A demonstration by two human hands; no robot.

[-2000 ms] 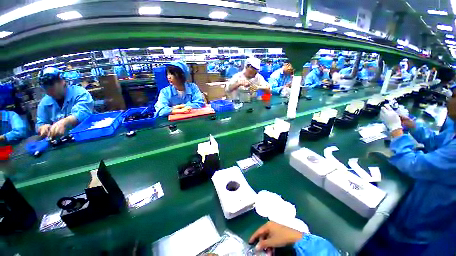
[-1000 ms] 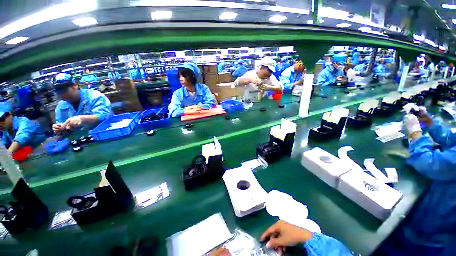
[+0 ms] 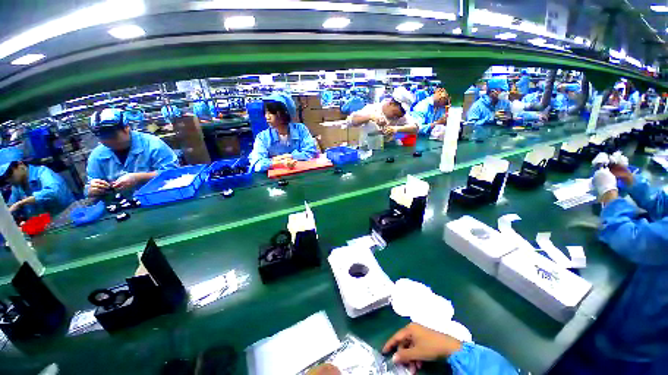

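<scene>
My right hand [image 3: 421, 344] is at the lower edge of the view, in a blue sleeve, with its fingertips pinched at the edge of the clear accessory bags [image 3: 353, 354]. A small dark bit shows at the fingertips. Only a blurred part of my left hand [image 3: 324, 370] shows at the bottom edge, by the bags; its fingers are cut off. A flat bag stack [image 3: 293, 346] lies left of the loose bags. Overlapping round white sheets [image 3: 421, 300] lie just beyond my right hand. A white insert tray [image 3: 357, 296] with a dark centre hole lies behind them.
Open black boxes [image 3: 165, 282] with raised lids stand in a row across the green bench, with printed cards [image 3: 217, 288] between some. Long white insert blocks [image 3: 543, 282] with curved white strips lie right. A gloved worker [image 3: 630, 212] is at the right; others sit across the line.
The view has turned left. The row of black boxes has shifted left relative to the white insert tray. My right hand stays at the bags; a little more of my left hand shows.
</scene>
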